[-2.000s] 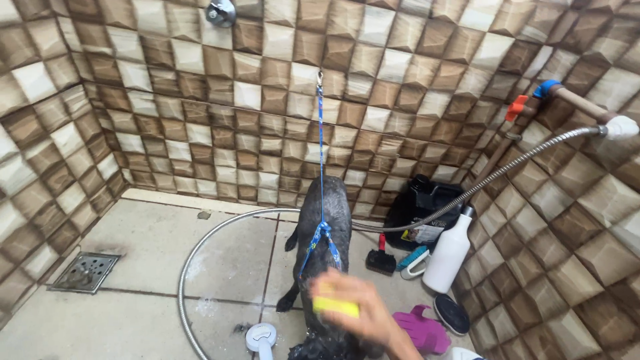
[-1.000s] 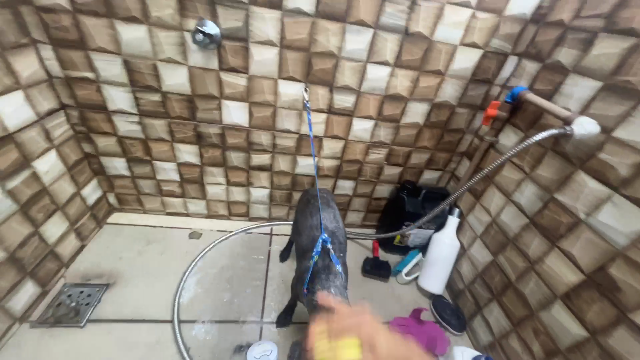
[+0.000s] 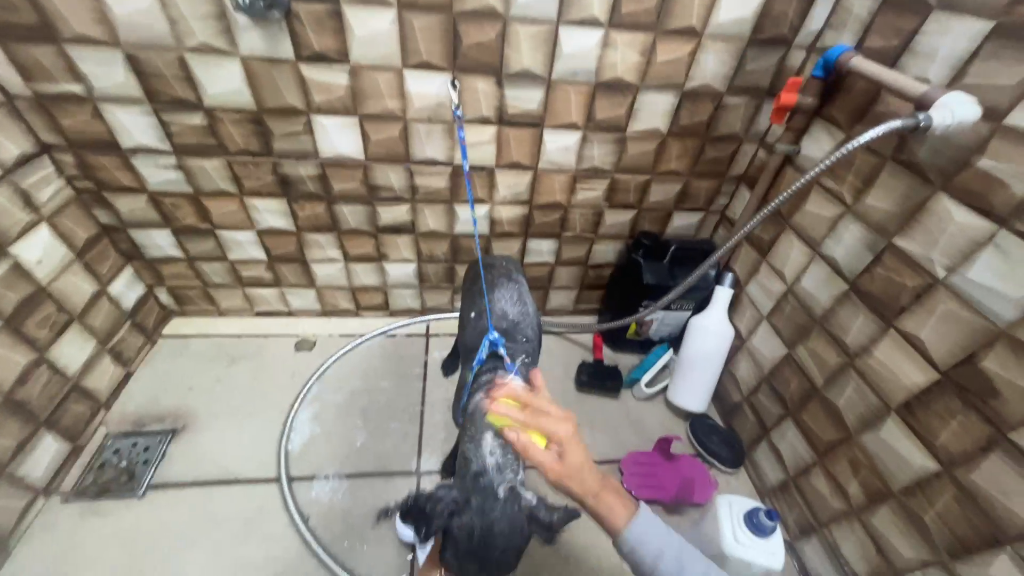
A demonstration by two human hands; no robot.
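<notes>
A wet dark-coated dog [image 3: 502,300] stands on the floor with its head toward me and its rump toward the back wall. Around its chest is a blue harness [image 3: 494,344], tied by a blue leash [image 3: 470,180] to a metal clip on the wall. My right hand [image 3: 544,428] holds a yellow sponge [image 3: 512,424] against the dog's neck, where some pale lather shows. Low in the view, a small part of my left hand [image 3: 432,560] shows beside the dog's head; its fingers are hidden.
A metal shower hose [image 3: 292,408] loops over the floor from a pipe on the right wall. To the right lie a slicker brush [image 3: 598,376], a white bottle [image 3: 702,348], a purple rubber glove [image 3: 668,474], an oval brush [image 3: 716,442] and a white jug [image 3: 744,532]. A floor drain [image 3: 120,464] lies left.
My right hand with the sponge has moved up along the dog toward the harness. The dog's head and ears have come into fuller view, and part of my left hand now shows.
</notes>
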